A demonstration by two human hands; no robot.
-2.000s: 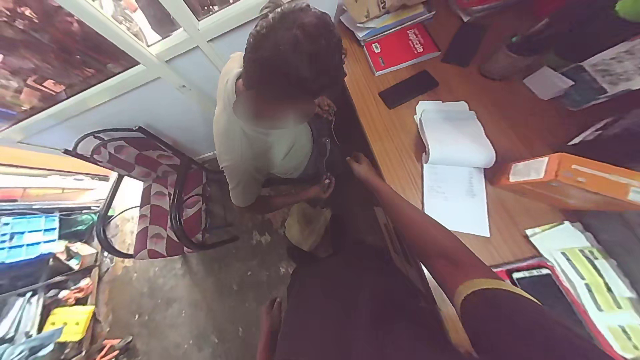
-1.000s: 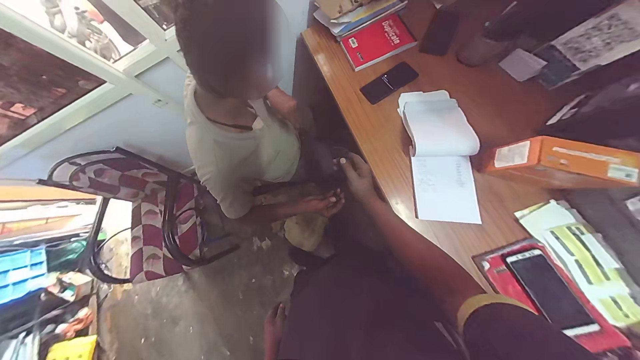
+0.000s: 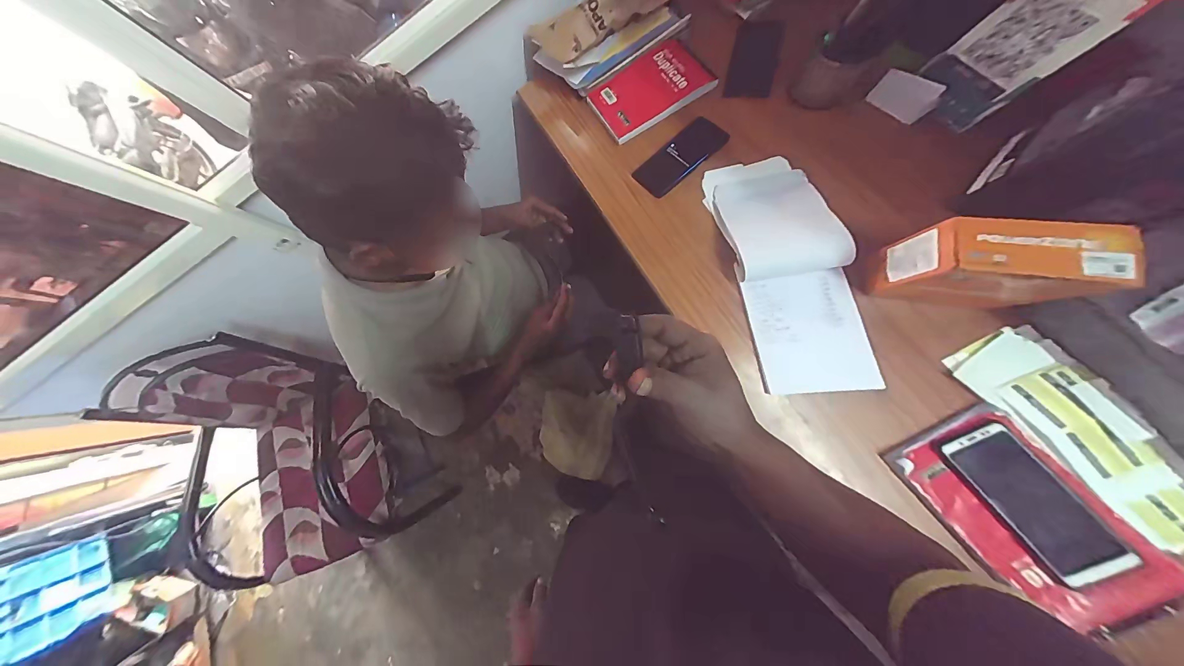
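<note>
My right hand (image 3: 680, 370) is closed around a small dark object (image 3: 630, 342), too blurred to name, held over my lap beside the desk edge. A thin dark cord seems to hang below it. My left hand (image 3: 527, 615) shows only in part at the bottom, low beside my dark clothing; its fingers are too hidden to read. Facing the desk, a person in a light shirt (image 3: 416, 324) sits close by, hands near their lap and apart from mine. On the desk, an open notepad (image 3: 814, 328) with handwriting lies right of my right hand.
The wooden desk (image 3: 610, 199) carries a dark phone (image 3: 681, 156), a red book (image 3: 652, 88), an orange box (image 3: 1008, 259) and a white-framed phone (image 3: 1041, 504) on a red book or folder. A patterned chair (image 3: 305, 472) and blue tray (image 3: 55, 592) stand left.
My right hand has come back from near the seated person's hands, with the small dark object now visible in it. The person's hands have moved apart. The view has shifted.
</note>
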